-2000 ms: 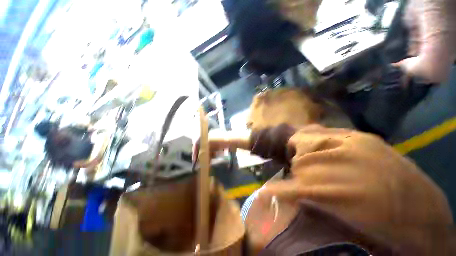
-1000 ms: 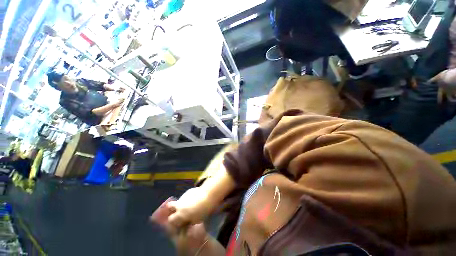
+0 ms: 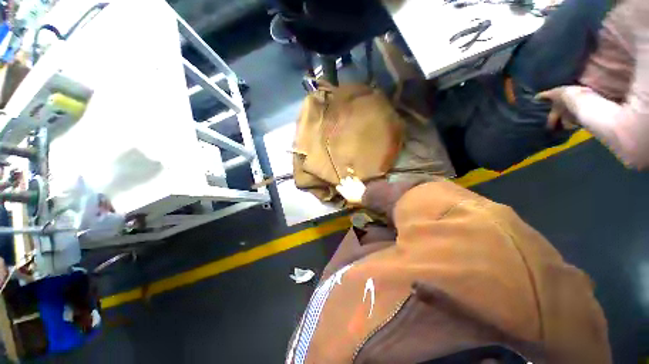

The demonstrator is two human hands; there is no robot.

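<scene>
A heap of tan-brown fabric bags (image 3: 349, 135) lies low on a white board (image 3: 292, 202) on the floor, in the upper middle. A thin dark seam line crosses the top bag. My right hand (image 3: 351, 189) is at the heap's near edge and touches the fabric. It is small and overbright, so whether its fingers grip a bag cannot be told. My brown sleeve reaches to it from the lower right. My left hand is not in view.
A white wheeled table (image 3: 149, 135) stands left, a blue bin (image 3: 64, 313) lower left. A yellow line (image 3: 235, 263) crosses the floor. A person's hand (image 3: 562, 106) and pink sleeve are upper right, near another white table (image 3: 455, 43). A white scrap (image 3: 302, 274) lies on the floor.
The view has swung right, towards the heap. My right hand, earlier in front of me near my other hand, now reaches out to the heap. My left hand has left the picture.
</scene>
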